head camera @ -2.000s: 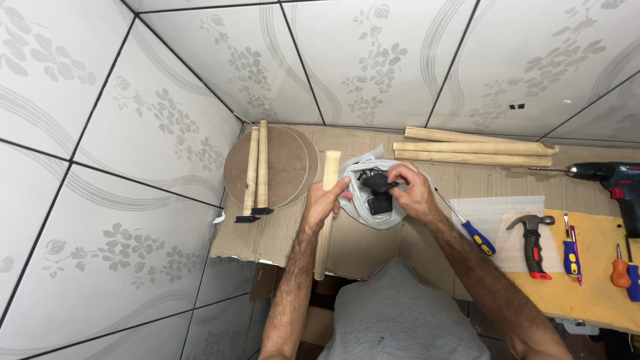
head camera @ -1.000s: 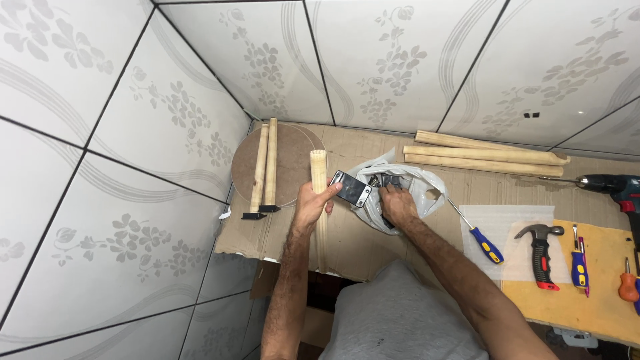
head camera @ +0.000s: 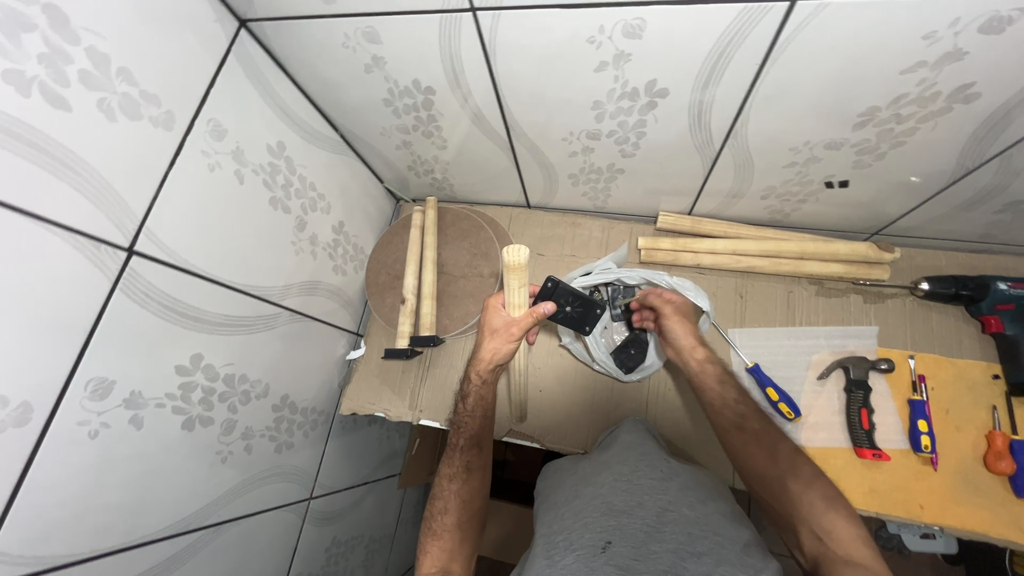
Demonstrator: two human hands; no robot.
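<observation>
My left hand (head camera: 512, 324) holds a tapered wooden leg (head camera: 517, 280) upright and, between thumb and fingers, a black mounting plate (head camera: 570, 306) with holes. A white plastic bag (head camera: 680, 286) lies open to the right of the plate, with black hardware pieces (head camera: 630, 352) inside. Over the bag's right side is my right hand (head camera: 668, 316), its fingertips pinched on a small piece too little to identify. Two wooden legs (head camera: 410, 280) with black fittings on their lower ends lie across a round brown board (head camera: 460, 264) at the left.
Several wooden legs (head camera: 760, 252) lie by the tiled wall. Right of the bag are a blue-and-yellow screwdriver (head camera: 772, 392), a claw hammer (head camera: 860, 408), another screwdriver (head camera: 920, 424), an orange-handled tool (head camera: 998, 452) and a drill (head camera: 984, 300). The cardboard's front edge (head camera: 480, 432) is ragged.
The plate in my left hand has turned from its light, shiny side to its black side. My right hand has lifted from inside the bag to its right side.
</observation>
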